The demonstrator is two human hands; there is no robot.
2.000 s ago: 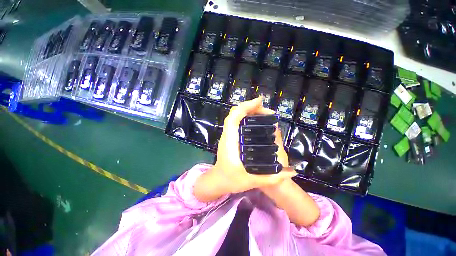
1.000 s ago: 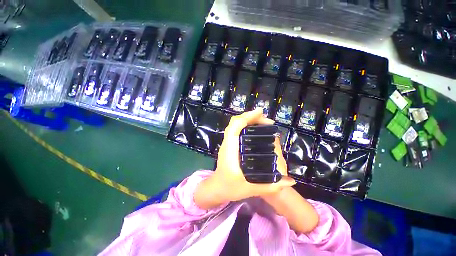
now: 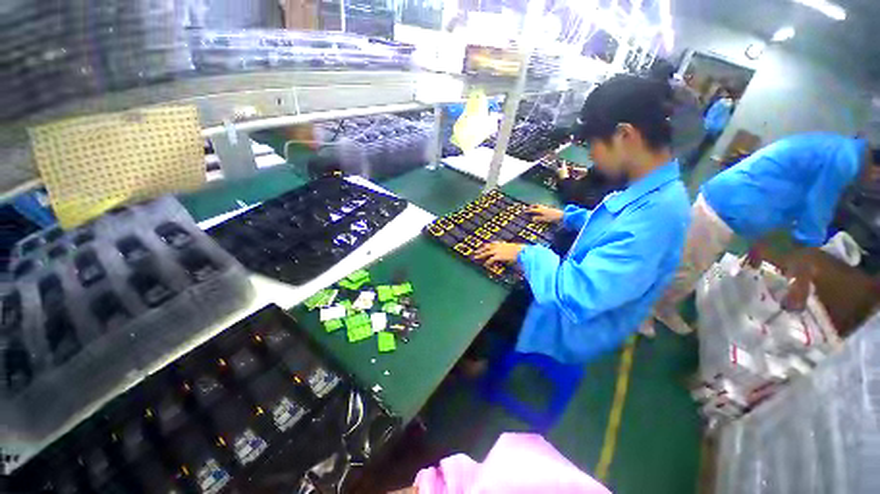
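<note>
The black blister tray (image 3: 362, 429) lies at the lower left, cut off by the picture's edge. Black phone half-assemblies (image 3: 288, 413) with silvery-blue boards and orange tabs sit in its pockets. Shiny bare pockets show at its right end. A pink sleeve (image 3: 521, 469) shows at the bottom edge with a sliver of skin beside it. Neither of my hands can be made out, and the stack of phones is not visible.
Loose green-and-white pieces (image 3: 359, 326) lie on the green bench (image 3: 434, 318). Clear blister trays (image 3: 116, 280) and a second black tray (image 3: 309, 232) are behind. A blue-coated person works at a yellow-marked tray (image 3: 482, 227). Another bends over white packs (image 3: 753, 333) beyond a blue stool (image 3: 531, 391).
The view has swung up and to the right, bringing other workers into view. My hands and the held stack have left the picture, and the black tray now shows at the lower left.
</note>
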